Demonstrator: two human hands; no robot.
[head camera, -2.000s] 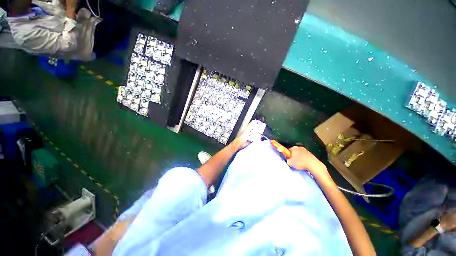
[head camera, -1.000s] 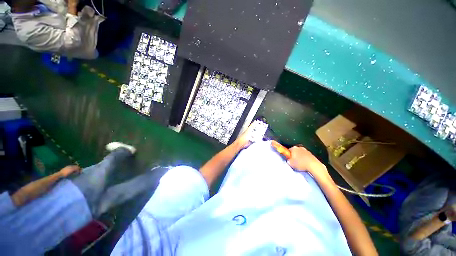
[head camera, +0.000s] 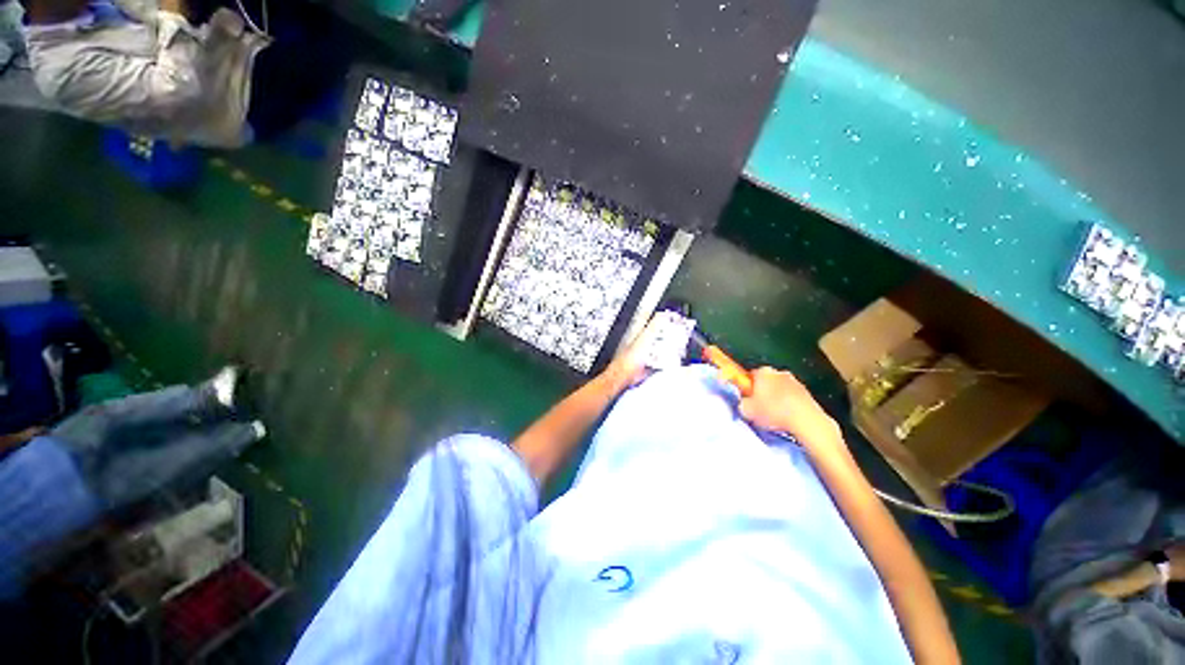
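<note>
My left hand (head camera: 629, 369) holds a white module (head camera: 668, 339) just above my lap, near the picture's middle. My right hand (head camera: 776, 401) is closed around the orange handle of a screwdriver-like tool (head camera: 728, 369). The tool's front end points at the module's right side; its tip is too small and blurred to tell whether it touches. A foam-lined tray (head camera: 669, 279) packed with white modules lies just beyond my left hand. A second dark pad (head camera: 419, 288) with rows of white modules is left of it.
A black board (head camera: 624, 104) lies above the trays. The teal bench edge (head camera: 884, 156) bears white modules (head camera: 1128, 292) at right. An open cardboard box (head camera: 968, 422) with yellow pieces and a pale hose (head camera: 955, 511) are right of my right arm. Other people sit at upper left and lower right; another is at left.
My right hand and the orange handle have shifted slightly, and the handle is tilted more steeply toward the module. The person at left has moved farther left. The module remains in my left hand.
</note>
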